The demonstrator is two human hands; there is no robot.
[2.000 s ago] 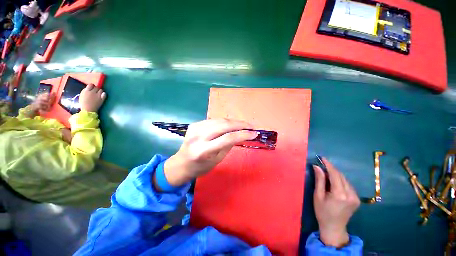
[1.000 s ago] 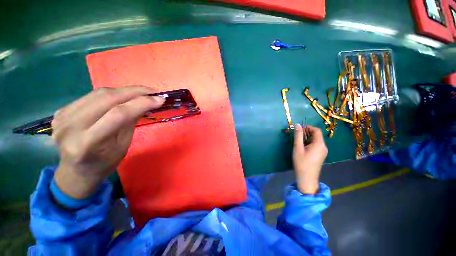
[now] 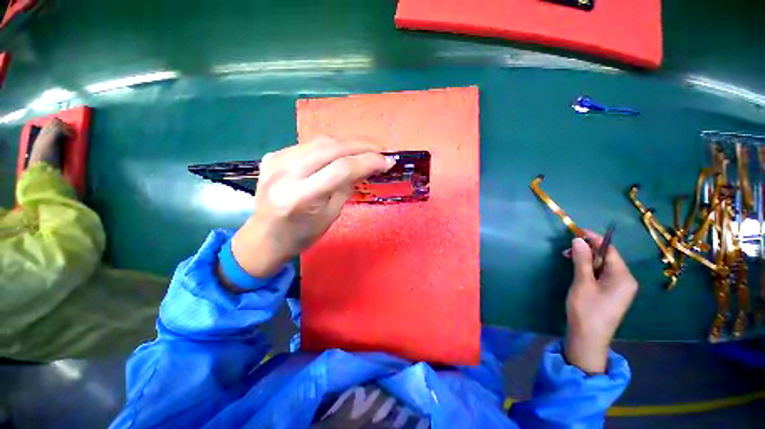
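Note:
My left hand [image 3: 294, 197], with a blue band on the wrist, holds a tablet unit [image 3: 411, 174] tilted up on its edge above the red foam pad [image 3: 390, 285]. The tablet is seen nearly edge-on and its far end sticks out left past the pad. My right hand [image 3: 601, 293] is right of the pad, with dark tweezers [image 3: 605, 245] tucked between its fingers. Its thumb and finger are at the lower end of an orange-gold flex cable [image 3: 555, 208], which slants up to the left. The exact grip at the fingertips is small.
More flex cables [image 3: 663, 230] lie in a loose pile at right, partly over a clear plastic tray [image 3: 736, 138]. A small blue tool [image 3: 604, 107] lies beyond. Another red pad [image 3: 537, 29] is at the top. A person in a yellow smock [image 3: 50, 251] works at left.
The single flex cable, lying on the bench before, is now at my right fingertips and slanted. My left hand still holds the tilted tablet. The view has swung right, then partly back left.

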